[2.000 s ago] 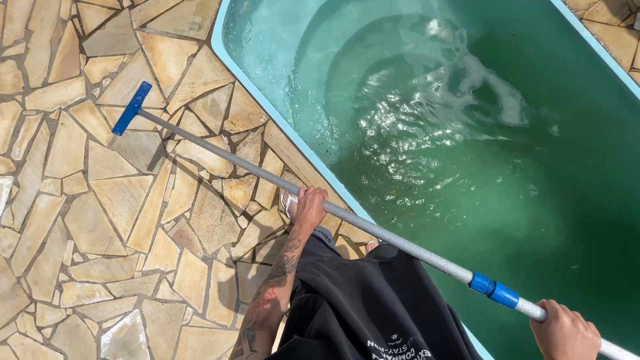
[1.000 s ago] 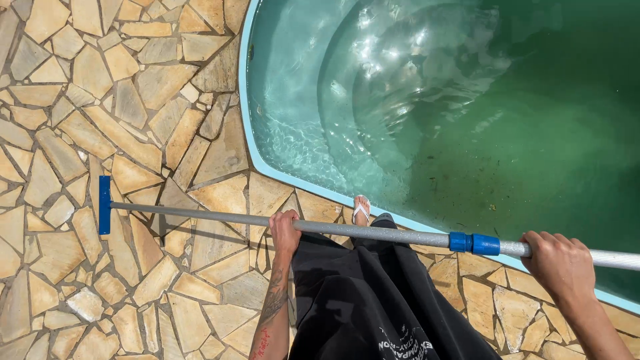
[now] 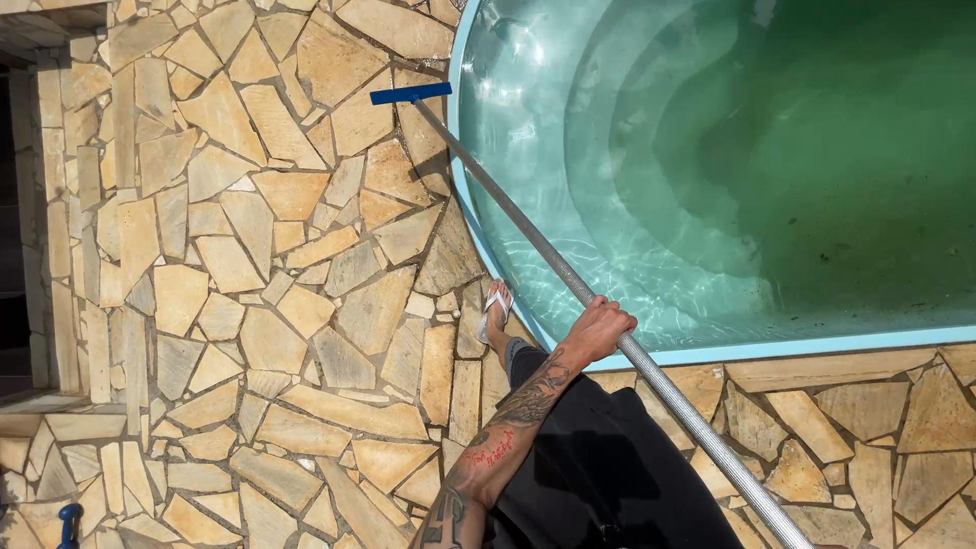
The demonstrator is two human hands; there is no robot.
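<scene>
My left hand (image 3: 598, 328) is closed around a long grey telescopic pole (image 3: 526, 225), just above the pool's near rim. A blue brush head (image 3: 412, 94) sits at the pole's far end, over the stone paving beside the light-blue pool edge (image 3: 458, 114). From my left hand the pole runs down to the bottom right edge of the view. My right hand is out of sight, apart from perhaps a sliver of skin at the bottom edge by the pole.
The pool (image 3: 686, 191) holds green, cloudy water over curved steps, with dark debris at the right. Irregular stone paving (image 3: 274, 335) surrounds it. My foot in a white flip-flop (image 3: 497, 305) stands by the rim. A blue object (image 3: 70, 526) lies bottom left; a dark opening (image 3: 14, 229) is at far left.
The brush head has swung from the paving at the left to beside the pool edge. My right hand, on the pole before, has left the view. The view itself has shifted.
</scene>
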